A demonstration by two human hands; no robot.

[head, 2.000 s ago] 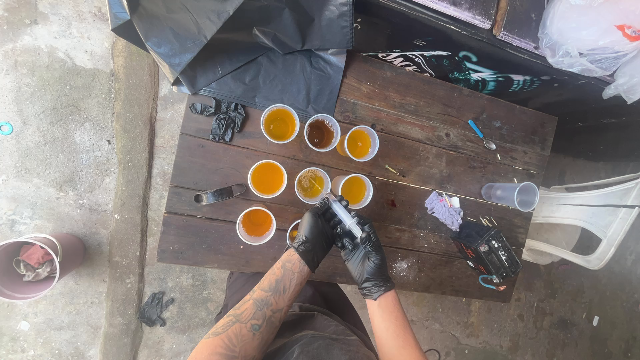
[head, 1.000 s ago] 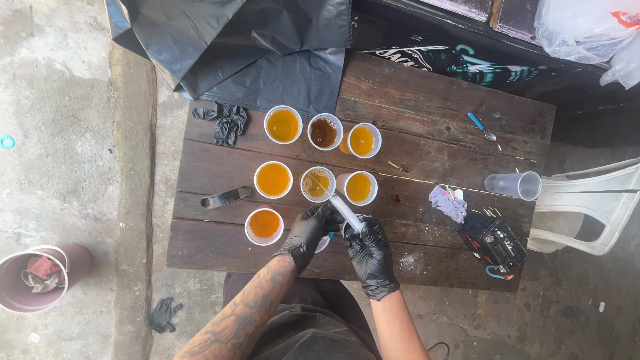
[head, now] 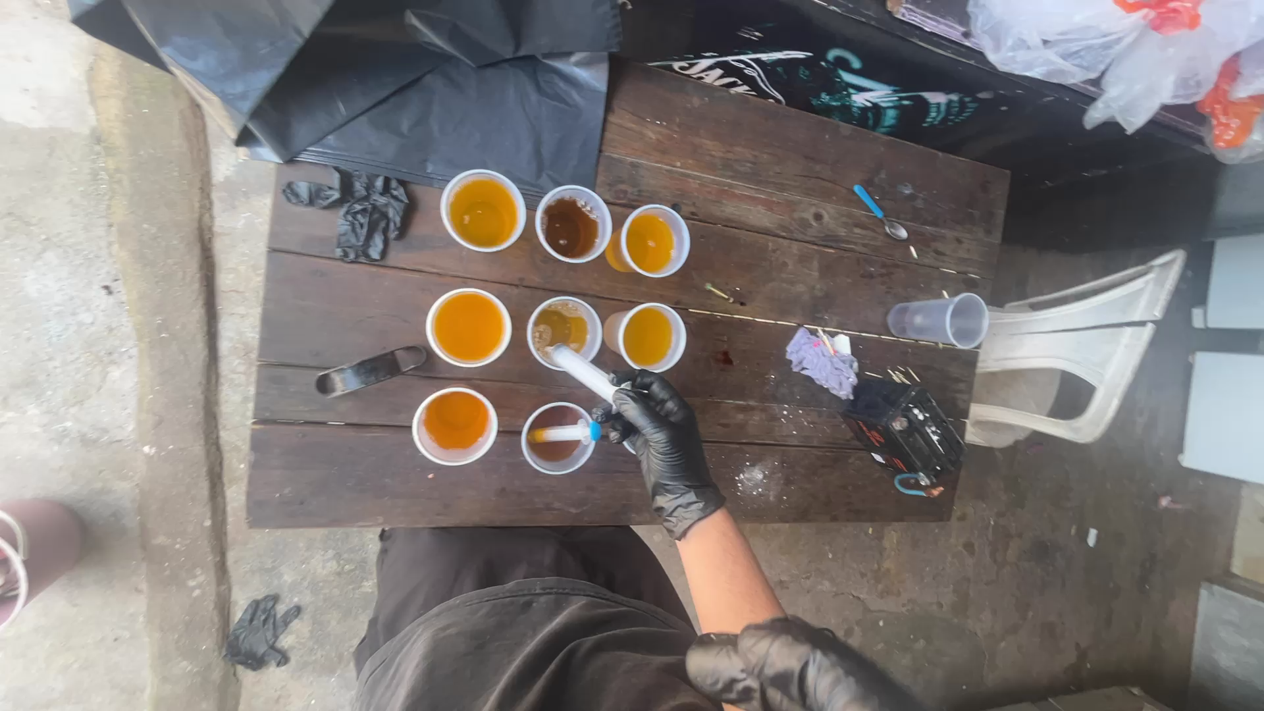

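Note:
A white plastic syringe (head: pixel 588 377) is in my gloved right hand (head: pixel 647 420), slanting over the middle cup (head: pixel 563 331) of foamy yellow-brown liquid. Just below, a clear tube with a blue end (head: pixel 563 433) rests across or in a cup of brownish liquid (head: pixel 556 456). A blurred black-gloved hand, apparently my left hand (head: pixel 790 667), is at the bottom edge over my right forearm; its grip is unclear. Around the syringe stand several cups, including orange ones (head: pixel 468 327) (head: pixel 454 425), yellow ones (head: pixel 483 210) (head: pixel 652 243) (head: pixel 648 337) and a dark brown one (head: pixel 572 224).
The wooden table (head: pixel 770 267) also holds a black strap-like piece (head: pixel 370 372), crumpled black gloves (head: pixel 365 212), a blue-handled spoon (head: pixel 879 211), an overturned clear cup (head: pixel 938 319), a purple crumpled glove (head: pixel 822 363) and a black box (head: pixel 904 430). A white chair (head: pixel 1076 346) stands at right.
My left hand has left the syringe and the cups, and the lower cup with the blue-ended tube is now uncovered. My right hand still has the syringe.

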